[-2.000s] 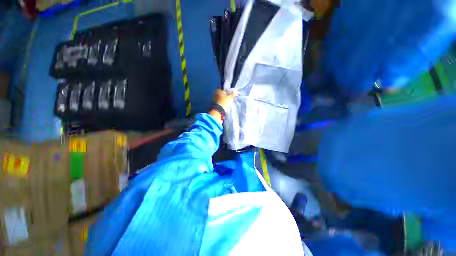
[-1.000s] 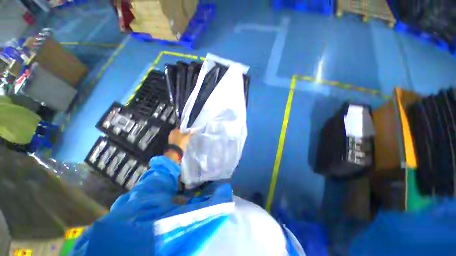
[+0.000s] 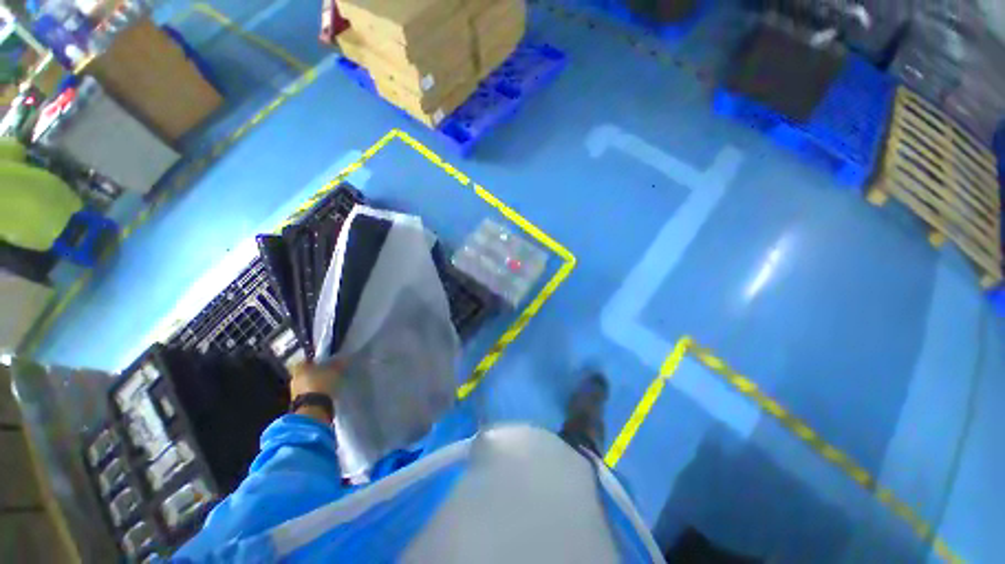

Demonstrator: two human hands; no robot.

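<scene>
My left hand (image 3: 315, 380), with a dark band on the wrist, grips a fanned bundle of thin black blister trays (image 3: 289, 275) and a limp whitish-grey sheet (image 3: 402, 375). The sheet is draped around some of the trays, and the bundle points away from me. The hand is partly blurred, and its fingers are partly hidden by the bundle. My right hand is not in view. A stack of clear blister trays (image 3: 498, 262) with a small red mark lies beyond the bundle, inside the yellow floor tape.
A black plastic pallet (image 3: 237, 314) lies under and beside the bundle. Black stacks with silvery parts (image 3: 165, 441) stand at the lower left. Cartons (image 3: 441, 50) sit on a blue pallet (image 3: 501, 99) ahead. A wooden pallet (image 3: 948, 176) is at the right. A dark shoe shows below.
The view has shifted, bringing the black pallet and clear trays into sight. The cartons on the blue pallet appear nearer. The black stacks at the right have left view. My left hand keeps its grip.
</scene>
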